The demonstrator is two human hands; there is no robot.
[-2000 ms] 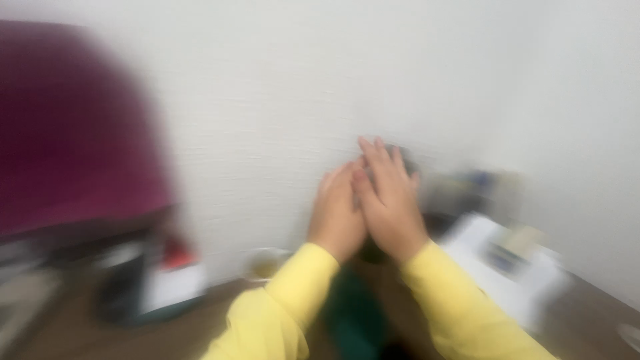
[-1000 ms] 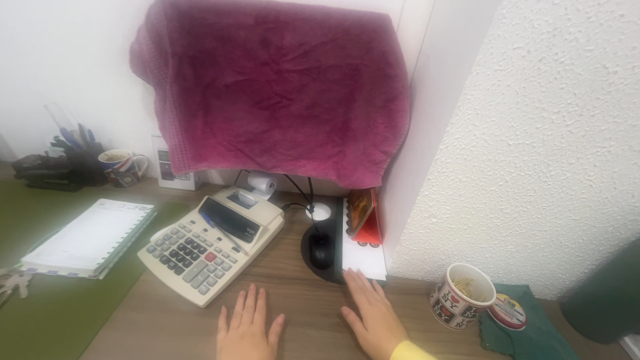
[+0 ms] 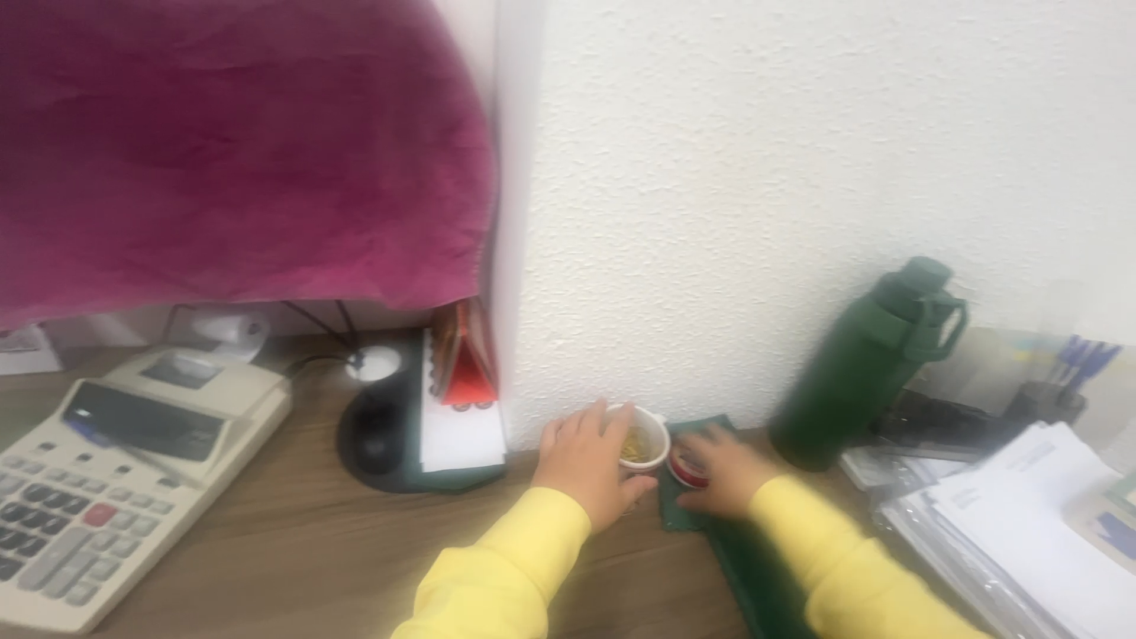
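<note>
My left hand [image 3: 587, 463] lies against the near left side of a white mug [image 3: 655, 444] with small yellowish things inside; its fingers are spread along the rim, and whether they grip it is unclear. Just right of the mug, my right hand [image 3: 726, 472] is over a small round red-rimmed tin [image 3: 685, 465], fingers on or just above it. The tin rests on a dark green cloth [image 3: 682, 515], which runs toward the near edge under my right forearm. Both sleeves are yellow.
A green bottle [image 3: 843, 373] stands by the wall at right, near stacked papers [image 3: 1021, 515] and a pen holder [image 3: 1047, 404]. At left are a printing calculator [image 3: 133, 470], a black mouse [image 3: 377, 439], a red stand-up card [image 3: 469, 377] and a hanging magenta cloth [image 3: 240, 160].
The view has swung right since one second ago. Both hands have moved from the desk near the calculator and mouse to the mug and the tin.
</note>
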